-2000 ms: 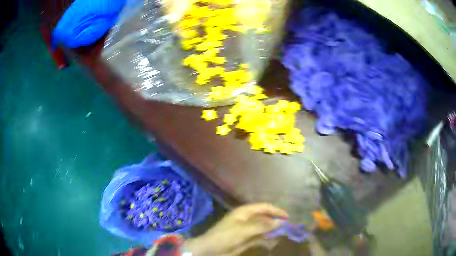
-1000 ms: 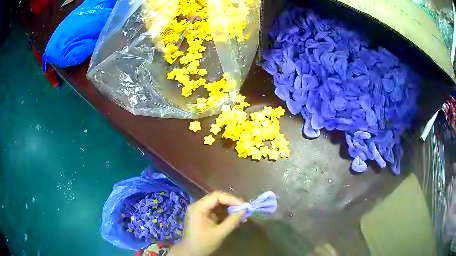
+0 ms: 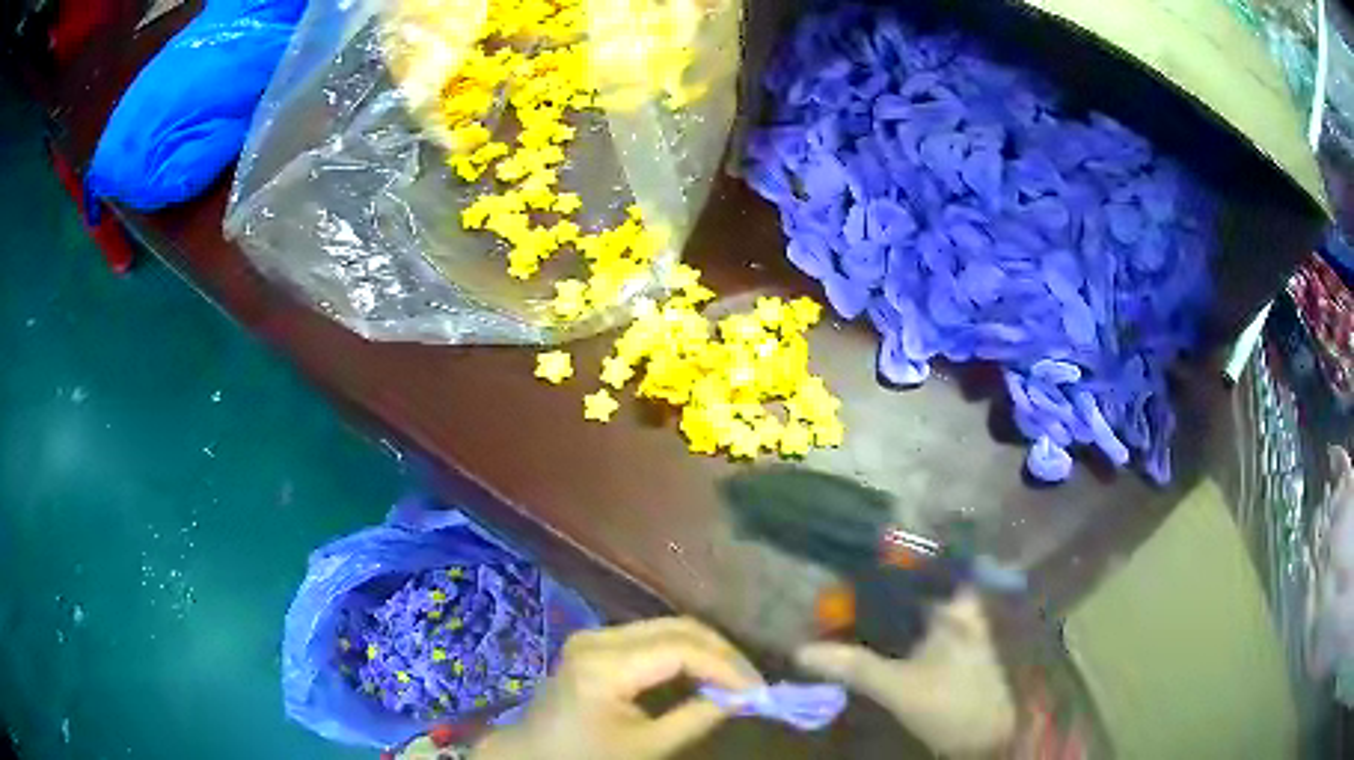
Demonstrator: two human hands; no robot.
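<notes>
My left hand (image 3: 631,690) pinches a purple bow (image 3: 795,704) by one loop at the bottom centre; no star shows on the bow. My right hand (image 3: 928,676) holds the dark glue gun (image 3: 846,542) just to the right, blurred, with its orange trigger near the fingers. Yellow stars (image 3: 728,371) lie in a heap on the table and spill from the clear polybag (image 3: 371,238). Plain purple bows (image 3: 980,223) lie in a big heap at the upper right.
The collecting bag (image 3: 315,624) with starred bows stands below the table edge at lower left. A carton (image 3: 1188,60) is behind the bow heap. A cardboard piece (image 3: 1188,639) lies at lower right. A blue plastic bag (image 3: 193,112) is at upper left.
The bow in my left hand has moved down and slightly right. My right hand has come clearly into view with the glue gun. The view has shifted slightly.
</notes>
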